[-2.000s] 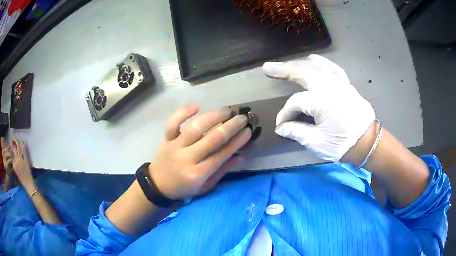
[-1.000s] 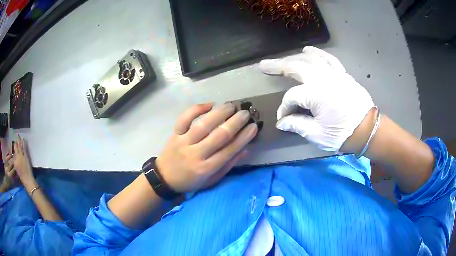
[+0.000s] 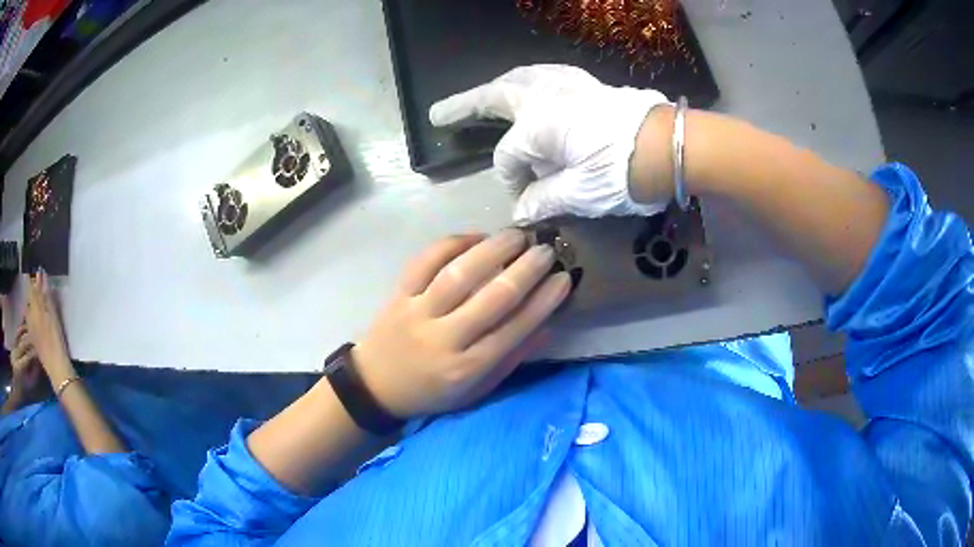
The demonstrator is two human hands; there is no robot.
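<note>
A metal fixture plate [image 3: 614, 262] lies on the bench in front of me. Its right round spoked opening shows. My bare left hand [image 3: 459, 321], with a black wristband, rests on the plate's left end, fingertips over the left opening. My white-gloved right hand [image 3: 571, 144] is above the plate's back edge, near my left fingertips. Its index finger points left over the black tray's corner, and its thumb and other fingers are curled together. Whether they pinch a coil is hidden. A heap of copper coils [image 3: 619, 27] lies in the black tray [image 3: 459, 69].
A stack of fixture plates [image 3: 272, 182] with two openings on top stands at the left. A smaller black tray [image 3: 48, 214] with copper bits is at the far left. Another person's hands [image 3: 41, 331] and blue sleeves are below it.
My right hand has moved left from the plate's right end to near my left fingertips, uncovering the right opening. My left hand has shifted slightly right with the view.
</note>
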